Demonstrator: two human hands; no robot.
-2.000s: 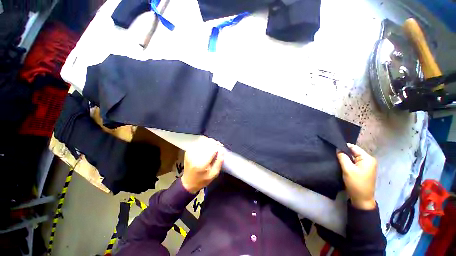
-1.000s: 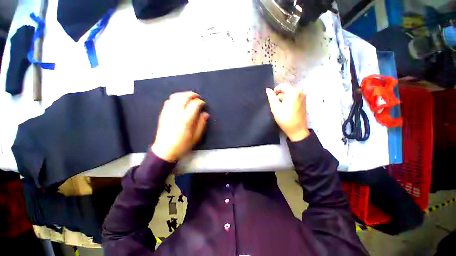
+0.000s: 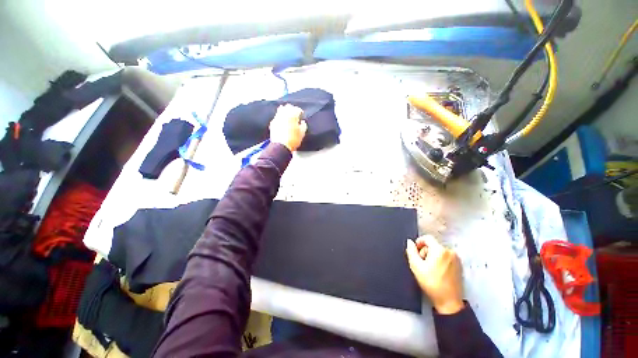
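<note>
A flat dark rectangular fabric panel [image 3: 343, 252] lies along the table's near edge. A wider dark shaped piece [image 3: 164, 234] lies left of it and overhangs the edge; my left forearm covers where they meet. My left hand [image 3: 287, 126] is stretched to the far side, its fingers curled on the dark far bundle [image 3: 245, 126]; the fingertips' grip is partly hidden. My right hand [image 3: 437, 273] is at the panel's right edge, fingers curled and fingertips over the edge; whether they pinch it cannot be told.
The steam iron [image 3: 434, 143] stands at the far right with its hose. Black scissors [image 3: 535, 301] and a crumpled red plastic wrap [image 3: 570, 276] lie at the right. A rod [image 3: 183, 171] with blue ties and a small dark piece [image 3: 166, 148] lie far left. Dark pieces [image 3: 115, 308] hang below left.
My left hand has left the panel and reached forward to the far bundle. My right hand stays by the panel's right edge. The view has tilted up, showing more of the table's far side.
</note>
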